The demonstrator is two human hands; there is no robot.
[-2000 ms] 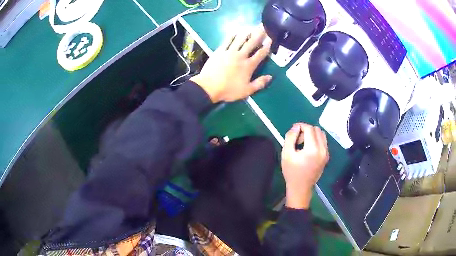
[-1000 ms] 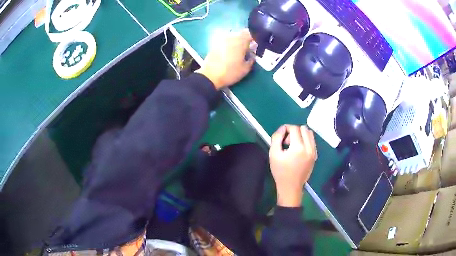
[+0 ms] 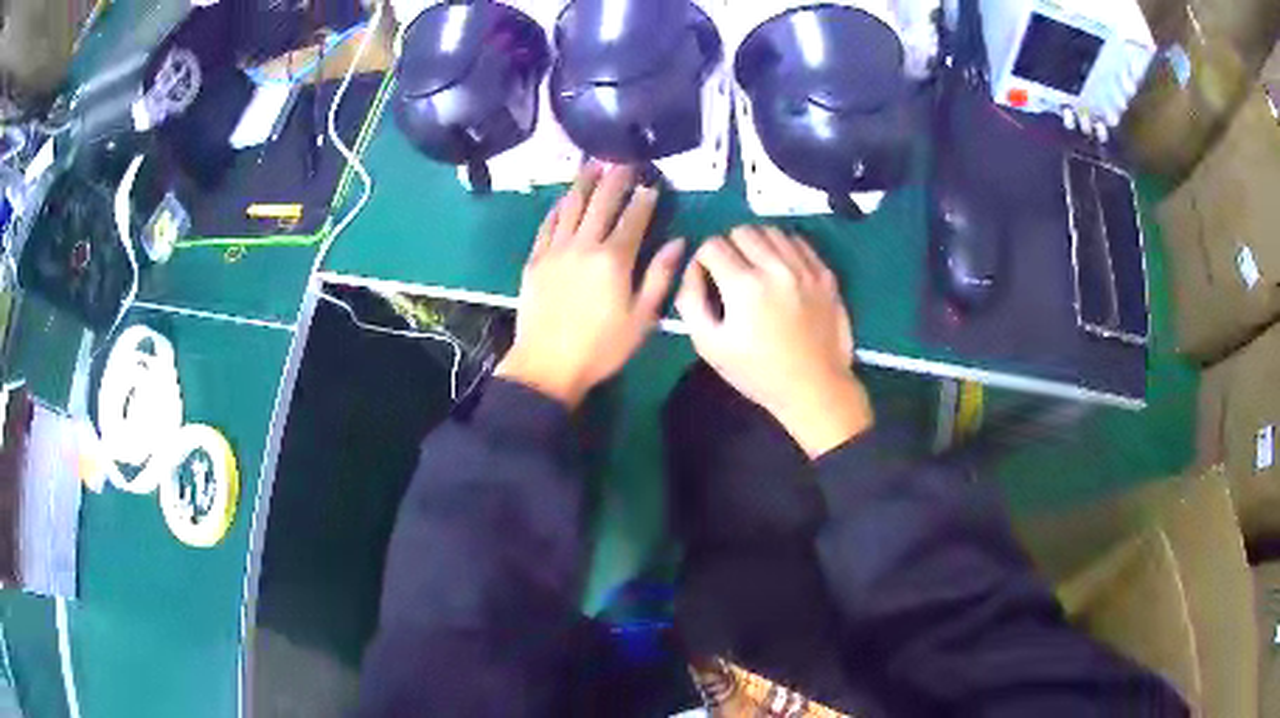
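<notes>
Three glossy black dome cameras on white bases stand in a row at the back of the green bench: the left one (image 3: 472,87), the middle one (image 3: 635,73) and the right one (image 3: 824,101). My left hand (image 3: 591,281) reaches to the front of the middle camera, fingers spread and fingertips at its lower edge. Whether it touches the camera or has something small under the fingertips cannot be told. My right hand (image 3: 769,312) is beside it near the bench edge, fingers curled. Its fingertips are partly hidden, and nothing can be seen in it.
A black mouse (image 3: 966,250) and a flat black phone-like rectangle (image 3: 1108,246) lie on the dark mat at right, below a white power supply (image 3: 1067,59). A yellow tape roll (image 3: 198,485) and a white roll (image 3: 139,408) lie at left. Cartons (image 3: 1224,239) stand at right.
The view has turned, so the cameras now stand across the top. My left hand has moved from the end camera to the middle one and its fingers have spread. My hands are closer together.
</notes>
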